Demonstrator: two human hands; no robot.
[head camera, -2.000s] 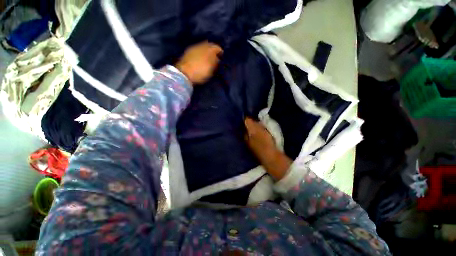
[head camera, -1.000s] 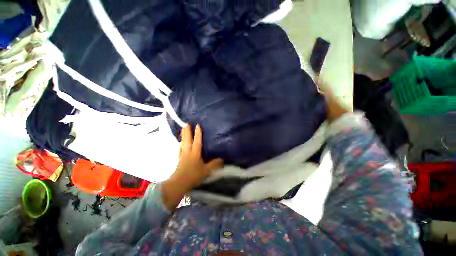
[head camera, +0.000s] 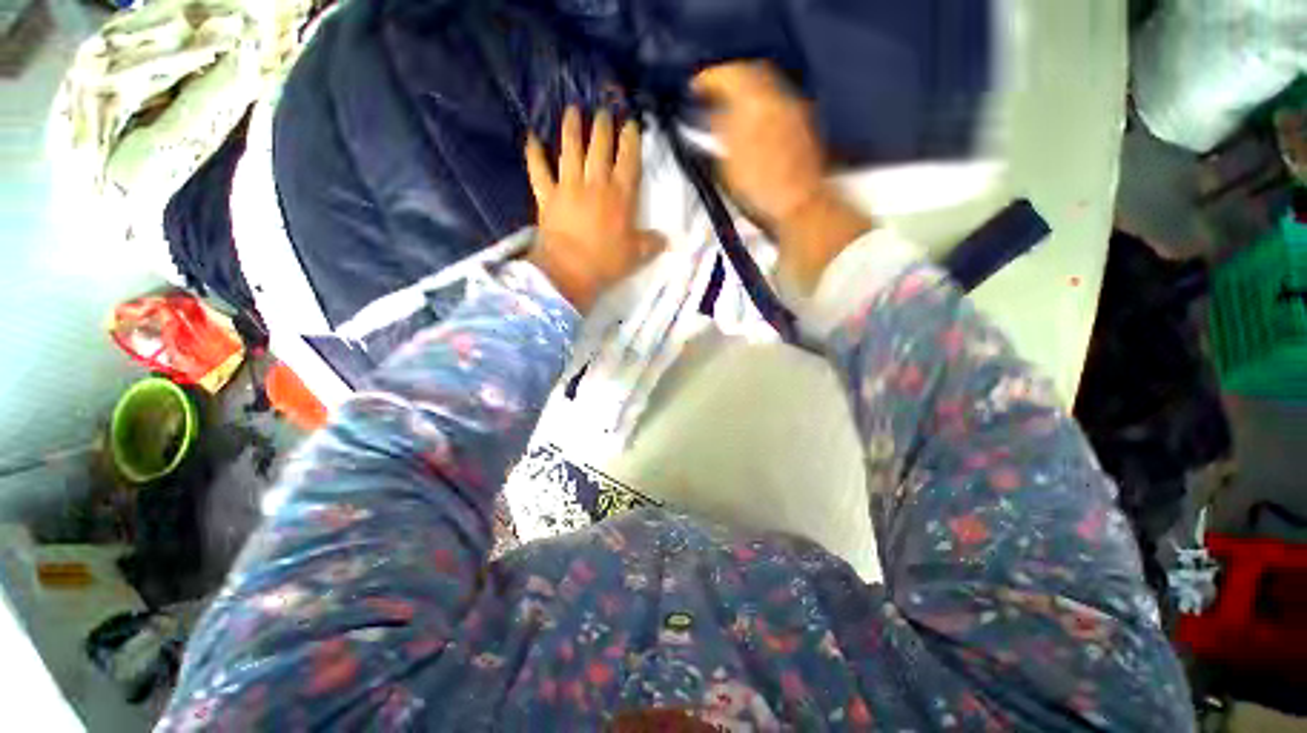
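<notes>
Navy quilted padded panels (head camera: 387, 186) with white wadding edges lie across the pale work table (head camera: 1054, 287). My left hand (head camera: 591, 201) lies flat with spread fingers on the navy cloth and its pale edge. My right hand (head camera: 767, 151) is blurred, to the right of my left hand, at the panel's edge, where a narrow dark strip (head camera: 738, 265) runs down towards me. Whether its fingers grip the cloth or strip cannot be told. A short navy fabric strip (head camera: 999, 244) lies on the table to the right of my right wrist.
A green basket (head camera: 151, 430) and red plastic bag (head camera: 176, 341) are at the left, below cream cloth (head camera: 136, 108). At the right are dark cloth (head camera: 1154, 358), a green crate (head camera: 1264, 308), a red stool (head camera: 1254, 602) and a white bag (head camera: 1218, 72).
The navy panels have moved up and away from me, baring the table near my body. Both hands have moved forward and closer together. The short navy strip now lies at a different angle.
</notes>
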